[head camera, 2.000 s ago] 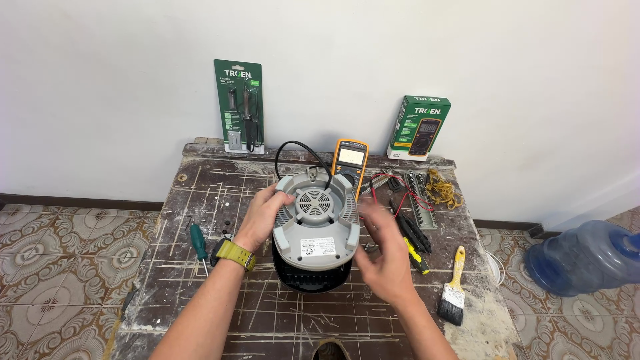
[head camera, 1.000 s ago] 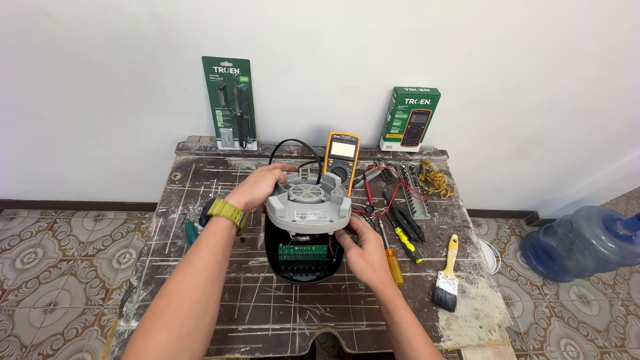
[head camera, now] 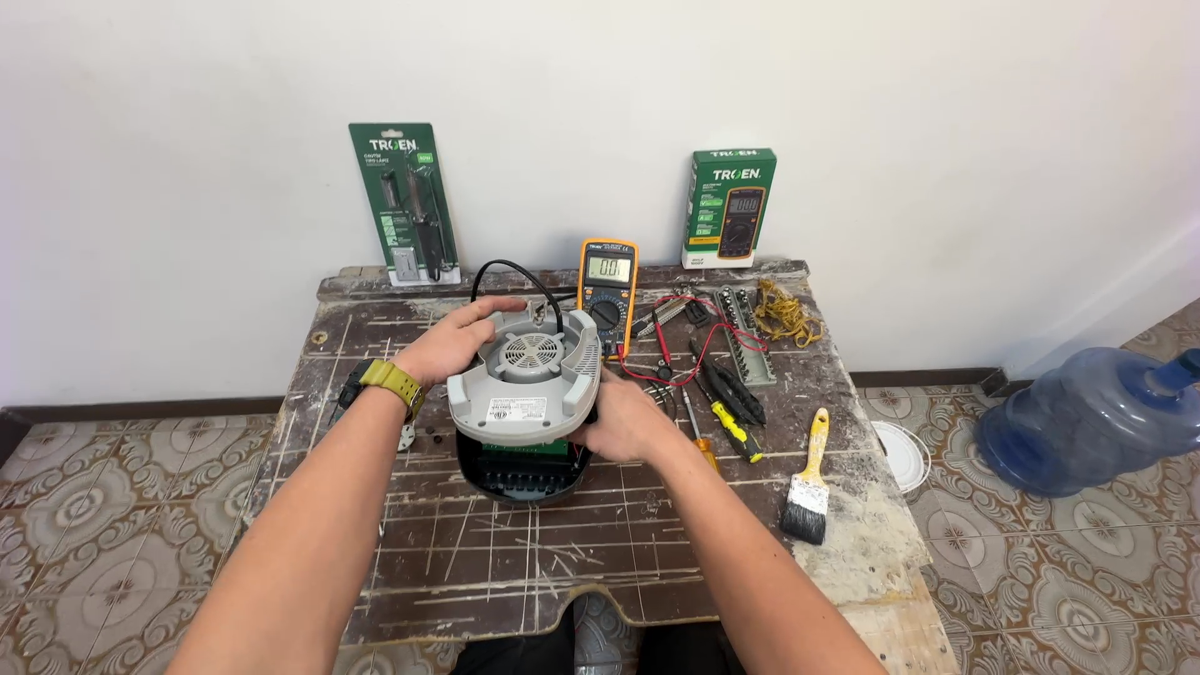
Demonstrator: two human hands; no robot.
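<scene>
A grey plastic base cover with a round vent sits tilted over a black plastic housing at the middle of the table. Part of a green circuit board shows in the gap between them. My left hand grips the cover's upper left edge. On the right side, my right hand holds the unit near the join, its fingertips partly hidden. A black power cord arches behind the cover. Just behind stands an orange digital multimeter with its display lit.
Right of the unit lie red test leads, black-handled pliers, a yellow-and-black screwdriver, a socket set and a paintbrush. A blister pack and a multimeter box stand behind. A blue water jug lies right of the table.
The cover was raised one second ago, exposing more of the circuit board; now it lies lower over the housing. Both hands have stayed at its sides.
</scene>
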